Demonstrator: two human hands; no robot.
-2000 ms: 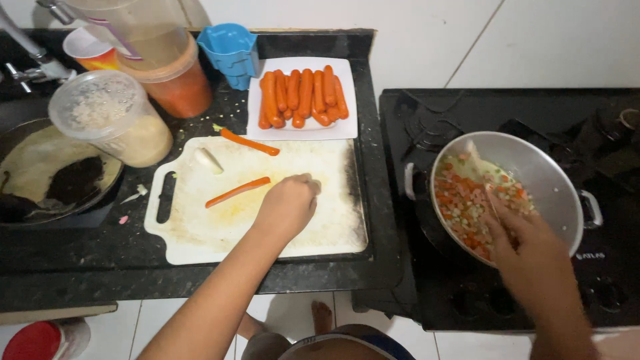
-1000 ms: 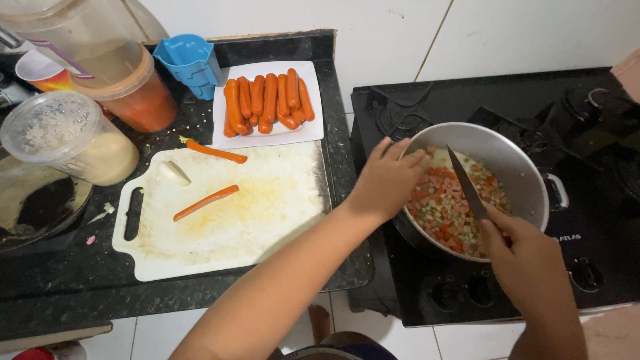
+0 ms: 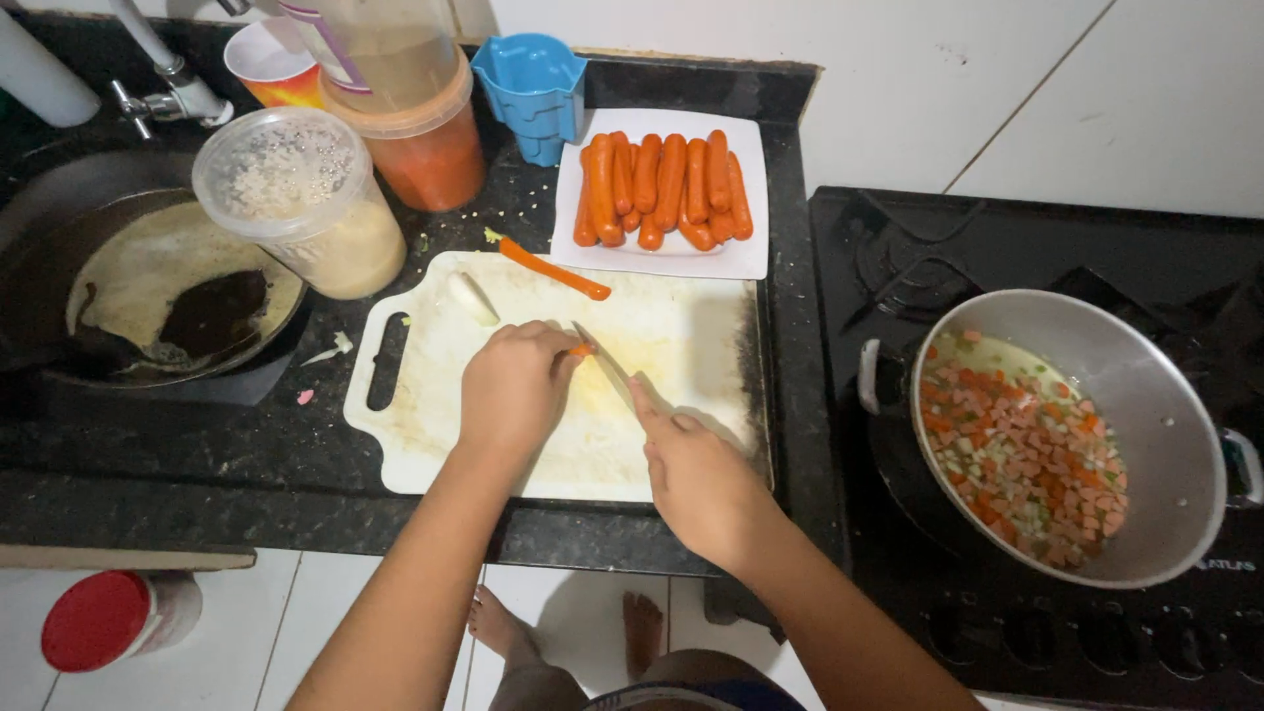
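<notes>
My left hand [image 3: 518,380] is closed on a carrot strip [image 3: 583,349], whose orange end pokes out over the white cutting board [image 3: 632,464]. In my right hand [image 3: 696,474] is a kitchen knife [image 3: 604,363], its tip beside that end. Near the board's upper edge lies another carrot strip [image 3: 553,270] with a green tip, and a piece of onion [image 3: 472,299] rests left of it. Several sausages [image 3: 671,188] fill a white plate [image 3: 664,259] at the board's top right corner. On the stove, a metal pot [image 3: 1165,444] holds diced pink, orange and pale pieces.
A lidded tub [image 3: 296,202], a container with orange contents [image 3: 430,163] and a blue cup [image 3: 533,94] stand behind the board. At left, a dark pan [image 3: 30,227] holds liquid. The black stove [image 3: 889,247] adjoins the counter; a red-lidded bucket [image 3: 97,620] is on the floor.
Both hands have moved from the pot to the cutting board, the knife with my right hand. The carrot strip that lay mid-board is now in my left hand.
</notes>
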